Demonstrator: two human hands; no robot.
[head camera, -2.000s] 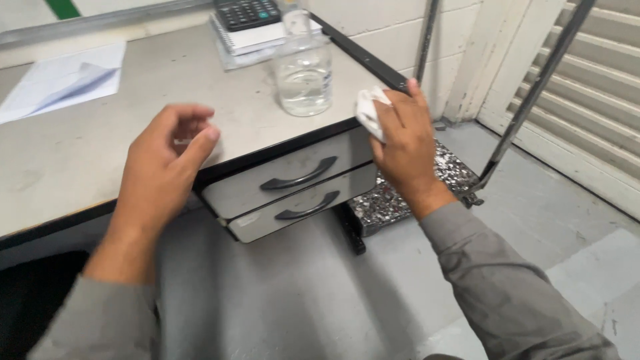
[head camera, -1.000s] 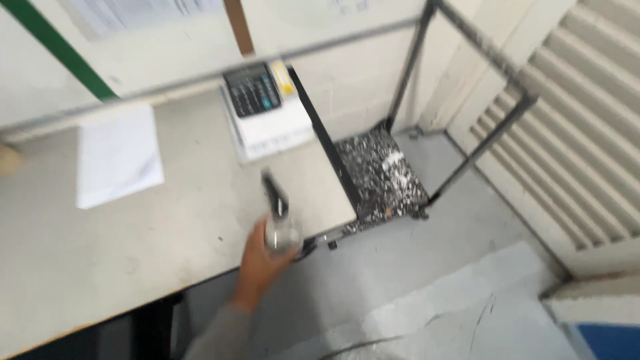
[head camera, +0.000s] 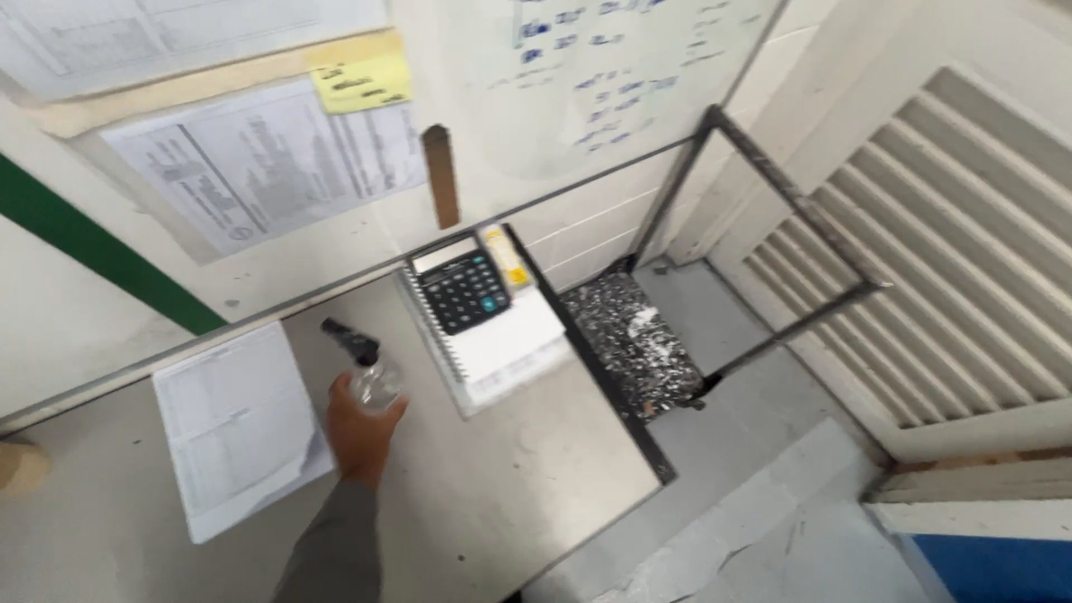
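Note:
My left hand (head camera: 360, 431) is closed round a clear spray bottle (head camera: 377, 387) with a black spray head, over the grey desk top (head camera: 536, 494). Just left of the hand lie sheets of printed paper (head camera: 234, 427). To its right a black calculator (head camera: 461, 289) rests on a spiral notebook (head camera: 511, 343), beside a small yellow and white box (head camera: 507, 255). My right hand is out of view.
A whiteboard (head camera: 603, 100) with papers and a yellow sticky note (head camera: 364, 82) stands behind the desk. To the right are a metal-framed cart (head camera: 628, 343) with a speckled base and a slatted shutter (head camera: 946, 251). A round tan object (head camera: 21, 467) is at the far left.
My left hand, empty two seconds ago, has taken hold of the bottle and carried it back from the desk's front edge toward the papers. My right hand, earlier holding something white, has left the view.

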